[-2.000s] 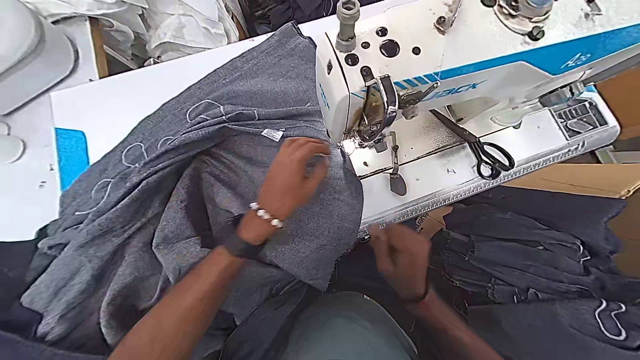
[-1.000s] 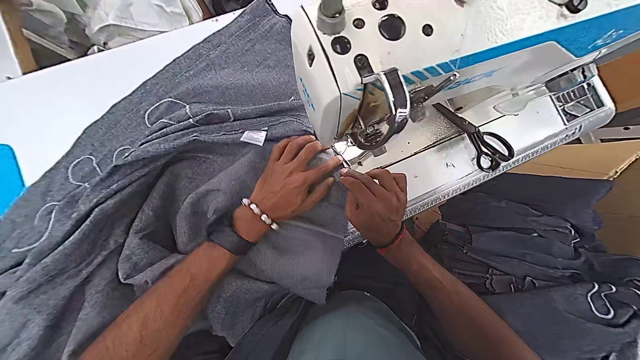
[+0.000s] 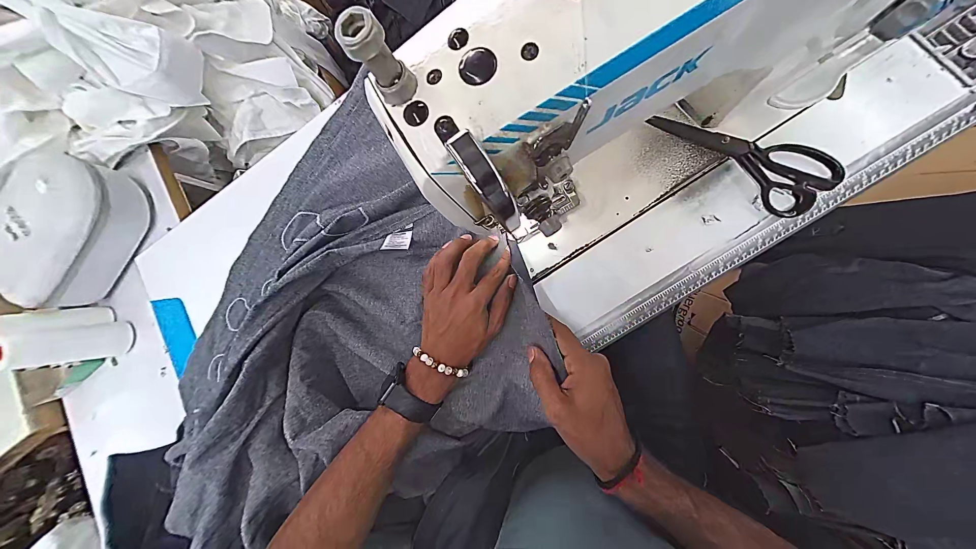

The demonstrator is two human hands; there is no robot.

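Note:
A dark grey fabric piece (image 3: 351, 328) with loose white threads and a small white label (image 3: 397, 238) lies over the left part of the sewing bed, its edge running up to the needle area. My left hand (image 3: 465, 305) rests flat on it, fingertips just below the presser foot (image 3: 526, 227) of a white Jack sewing machine (image 3: 503, 84). Lower right, my right hand (image 3: 583, 389) pinches the fabric's right edge between thumb and fingers. Black-handled scissors (image 3: 762, 164) lie on the machine bed, right of the needle area.
White cloth (image 3: 137, 84) is heaped at the upper left, above a white rounded object (image 3: 69, 229) and white cylinders (image 3: 69, 335). Dark garments (image 3: 854, 366) fill the right side beside a cardboard box (image 3: 705, 313). A measuring scale (image 3: 671, 293) runs along the bed's front edge.
My right hand, apart from the fabric two seconds ago and near the needle one second ago, is now lower along the fabric's edge, gripping it. My left hand stays on the fabric by the needle area.

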